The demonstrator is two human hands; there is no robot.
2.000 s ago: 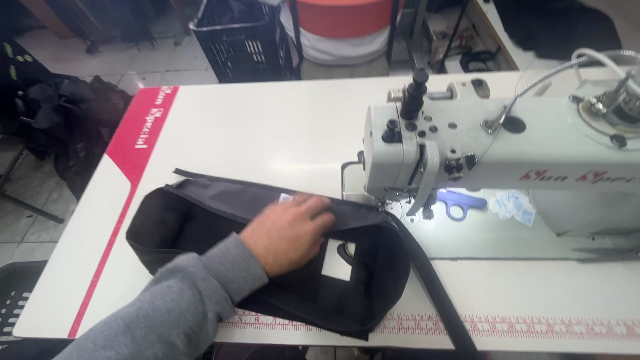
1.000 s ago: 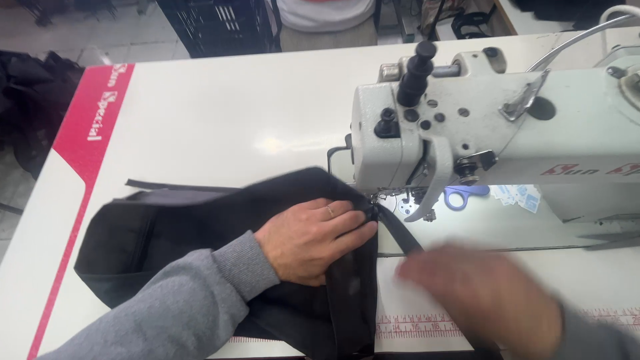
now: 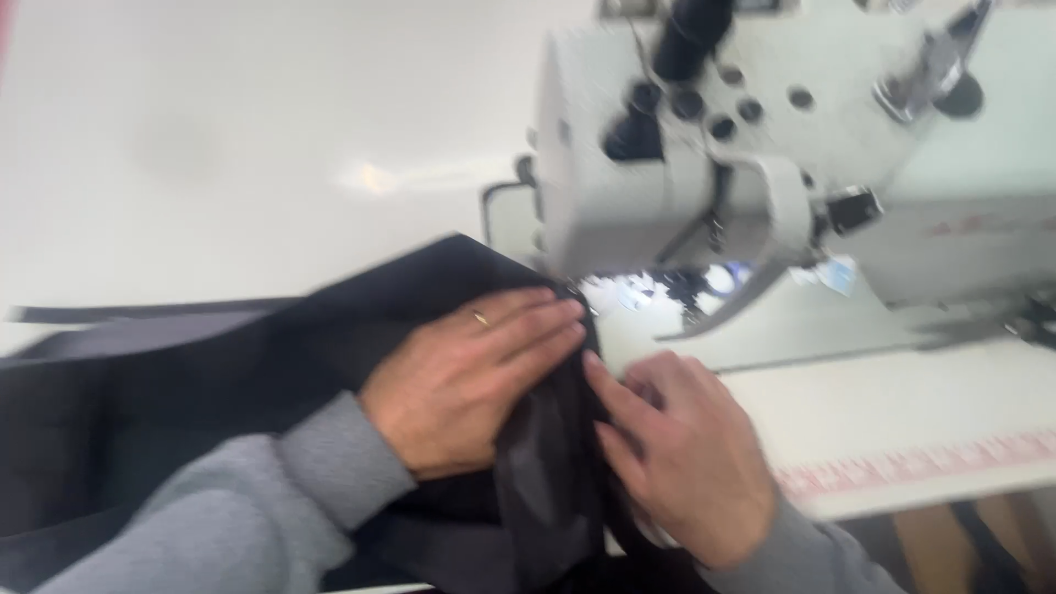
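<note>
Black fabric (image 3: 247, 388), a sewn piece with panels, lies on the white table, its right edge by the needle area of a white sewing machine (image 3: 660, 181). My left hand (image 3: 474, 379), with a ring on one finger, rests flat on this fabric with its fingertips near that edge. Close on the right, my right hand (image 3: 689, 450) has bent fingers against the edge of the fabric, where a black strip (image 3: 631, 528) runs down below it. Whether its fingers pinch the strip is blurred. The presser foot and needle are mostly hidden.
The machine's curved lever (image 3: 767, 272) hangs just above and right of the hands. Behind it lie blue-handled scissors (image 3: 726, 279), partly hidden. A red printed ruler (image 3: 916, 466) runs along the table's front edge.
My right hand, absent two seconds ago, has come in to the fabric's right edge. My left hand has moved from the middle of the piece towards the needle. The view is closer to the machine.
</note>
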